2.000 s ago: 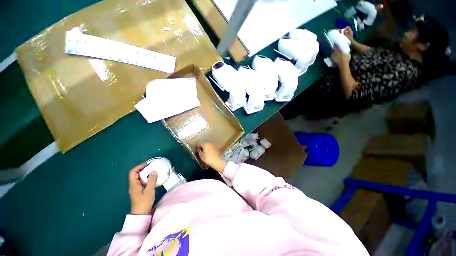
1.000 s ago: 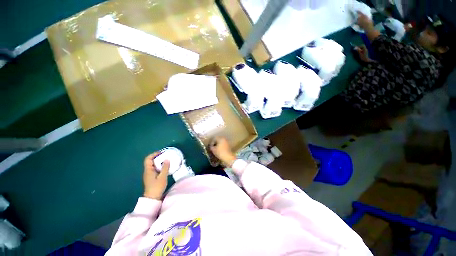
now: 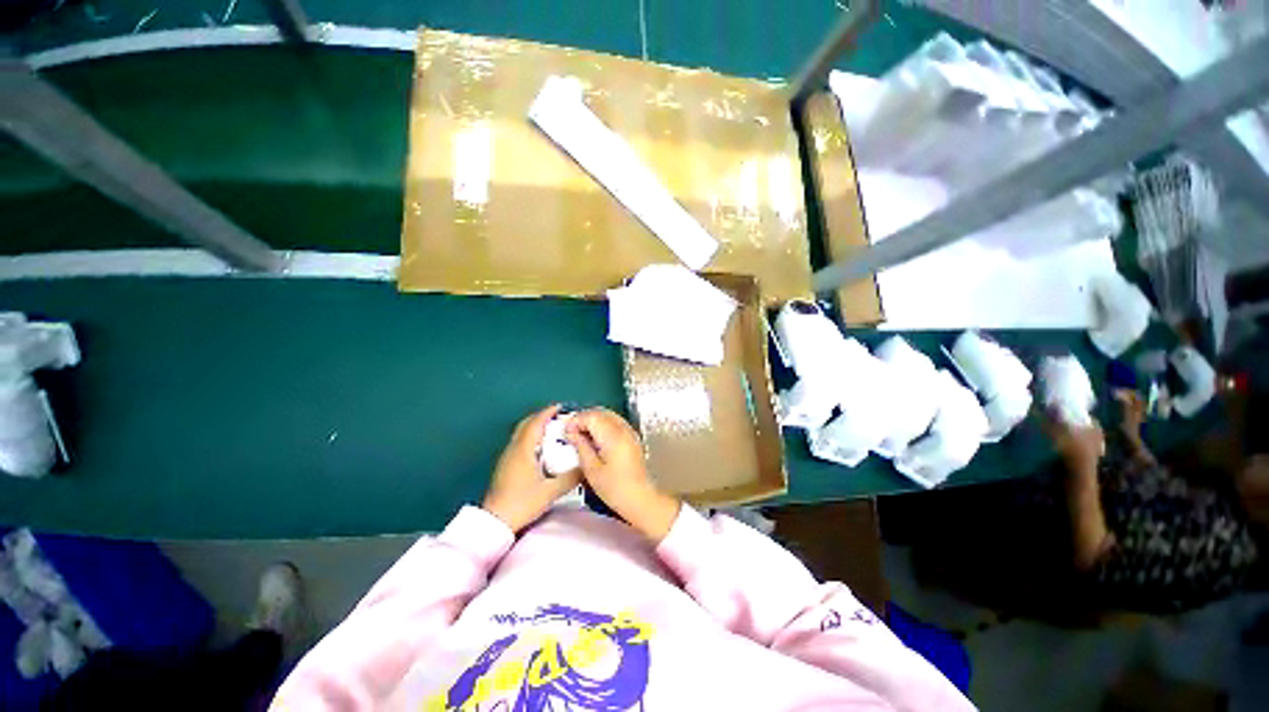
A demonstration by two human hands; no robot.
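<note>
A white security camera (image 3: 558, 448) is held close to my body at the bench's front edge, mostly covered by my hands. My left hand (image 3: 523, 470) is closed around its left side. My right hand (image 3: 612, 459) is on its right side, fingertips on the white surface; whether they pinch a small piece cannot be seen. The shallow cardboard tray (image 3: 768, 466) is just right of my right hand, with a pale shiny patch inside. White paper (image 3: 671, 313) lies over the tray's back left edge.
Several white cameras (image 3: 891, 403) stand right of the tray, others (image 3: 25, 403) at far left. Flattened cardboard (image 3: 487, 209) bears a long white strip (image 3: 626, 170). Metal posts (image 3: 139, 164) cross overhead. A person's arm (image 3: 1083, 487) holds a camera at right. A blue bin (image 3: 132, 591) is below left.
My right hand has left the tray and come to the camera in my left hand. The view has turned, showing more cameras at left. The neighbour's hand is again at a camera.
</note>
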